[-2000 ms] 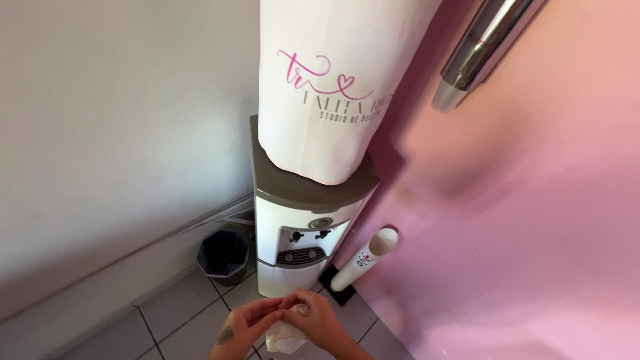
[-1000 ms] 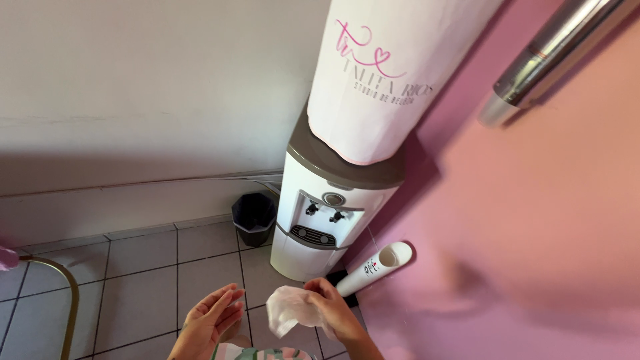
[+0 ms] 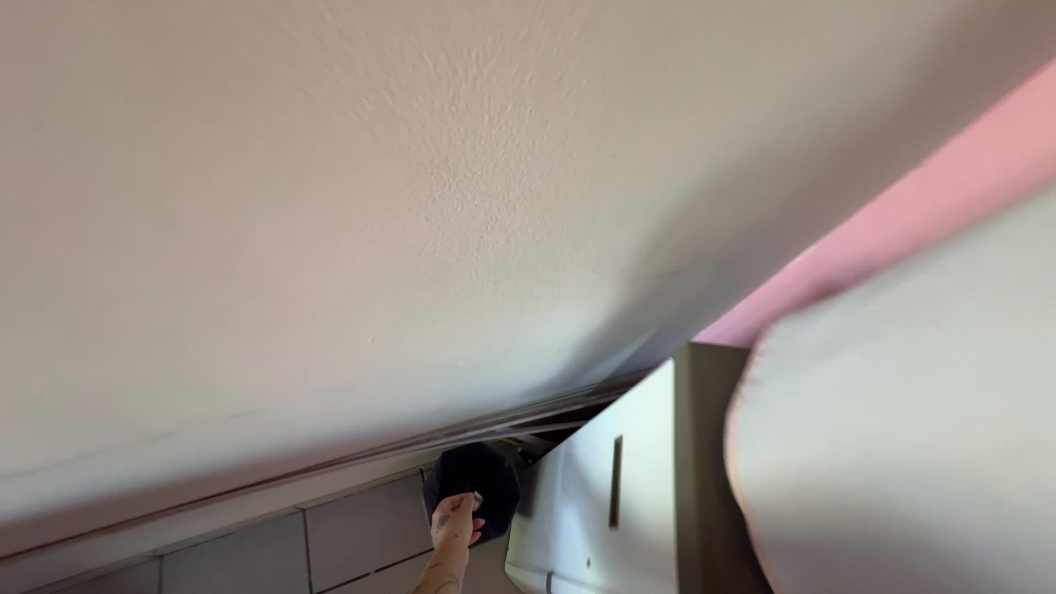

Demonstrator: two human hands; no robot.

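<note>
My left hand [image 3: 455,516], with a tattooed forearm, reaches down over a dark, many-sided waste bin [image 3: 497,487] on the floor. Its thumb and fingertips pinch a small pale scrap [image 3: 477,500], too small to identify surely. What lies inside the bin is too dark to see. My right hand is out of view.
The white water dispenser [image 3: 594,478] stands just right of the bin, its top under a pale cover [image 3: 899,429]. Cables [image 3: 528,429] run along the foot of the pale wall [image 3: 371,206]. Grey tiles [image 3: 363,528] cover the floor.
The view has swung strongly toward the pale wall. My left hand has moved over the bin. My right hand, which held a thin whitish wrapper or bag, has left the view.
</note>
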